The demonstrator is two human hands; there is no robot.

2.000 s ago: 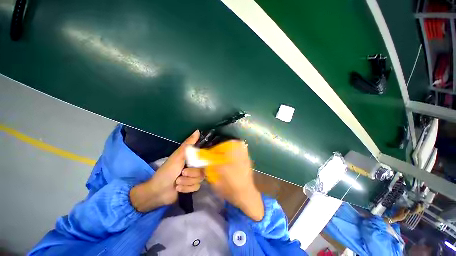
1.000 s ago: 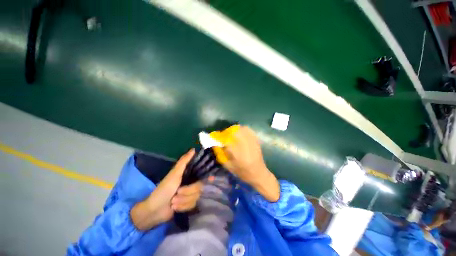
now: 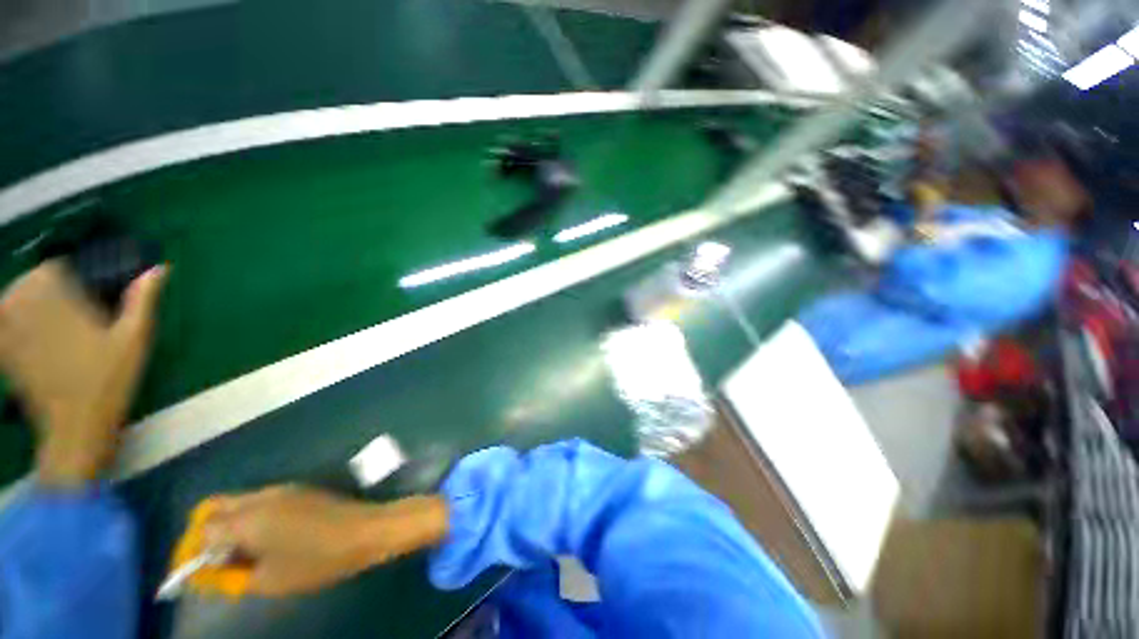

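Observation:
My left hand (image 3: pixel 75 356) is at the left edge, over the green conveyor belt, with its thumb up. It is blurred and holds a dark watch bundle (image 3: pixel 110 260); the other fingers are hidden. My right hand (image 3: pixel 281 537), with orange finger cots, is low over the dark green bench. It pinches a small white wiping cloth (image 3: pixel 194 568). A white square pad (image 3: pixel 377 461) lies on the bench, above and right of my right hand. A black watch with a bent strap (image 3: pixel 531 187) lies on the belt.
The cream belt rail (image 3: pixel 412 327) runs between bench and belt. A clear bag with white contents (image 3: pixel 656 381) lies on the bench beside a white board (image 3: pixel 812 456). A person in a blue smock (image 3: pixel 962 281) is at the right. Cartons stand lower right.
The view has swung round to the right. My left hand has moved with the dark bundle from near my body to over the belt. My right hand has parted from it, still with the cloth.

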